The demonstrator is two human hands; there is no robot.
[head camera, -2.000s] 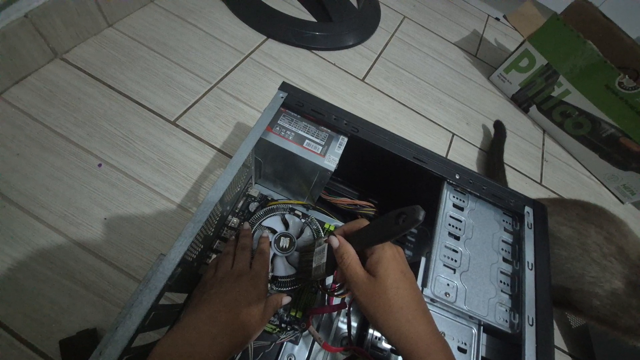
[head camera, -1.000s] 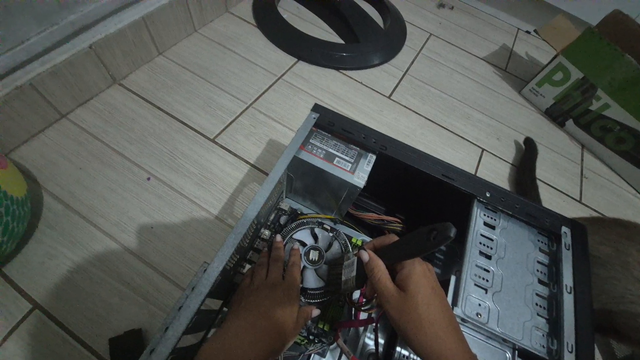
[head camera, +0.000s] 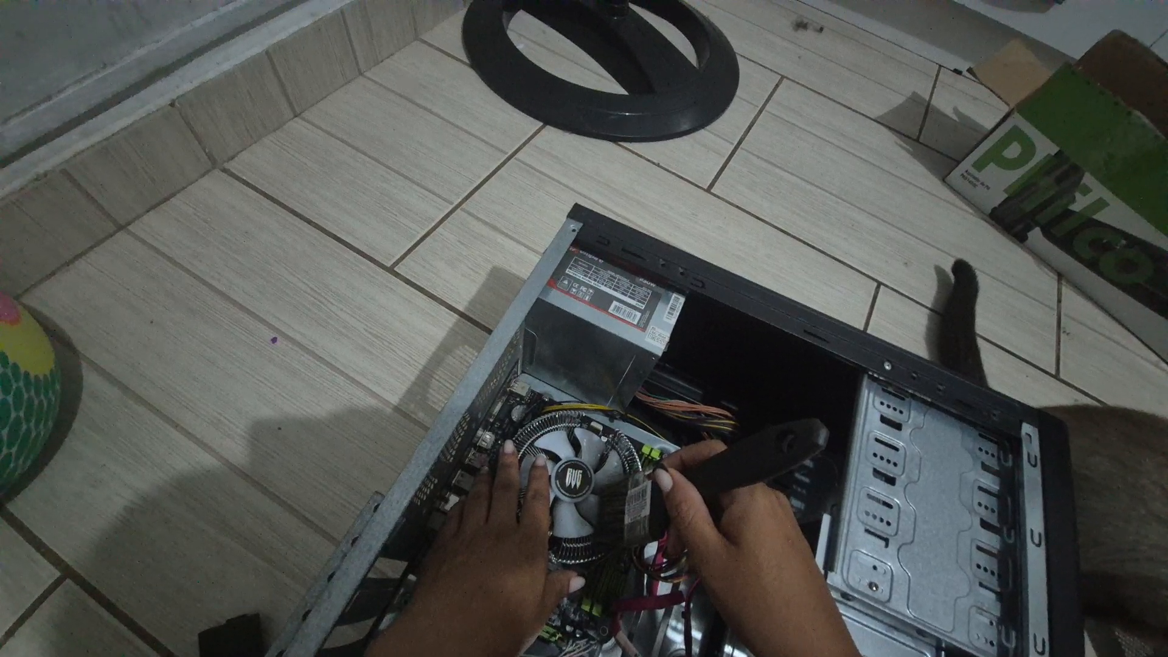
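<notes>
An opened desktop computer case (head camera: 794,306) lies on its side on the floor. Inside it, a round CPU cooler fan (head camera: 573,478) is mounted on the motherboard, with the power supply (head camera: 602,319) above it. My left hand (head camera: 493,538) rests with spread fingers on the fan's left edge. My right hand (head camera: 739,538) grips a flat brush by its black handle (head camera: 762,456); the brush head is at the fan's right edge, its bristles mostly hidden. Red and black cables (head camera: 662,593) run below, between the hands.
Metal drive bays (head camera: 931,511) fill the case's right side. A dark-furred animal (head camera: 1109,493) with a raised tail is beside it. A Philco cardboard box (head camera: 1077,182) stands at upper right, a black ring-shaped base (head camera: 602,114) at the top, and a colourful rounded object (head camera: 27,392) at far left.
The view has shifted, bringing the colourful object at left into sight. Both hands stay at the fan, the right one still holding the brush.
</notes>
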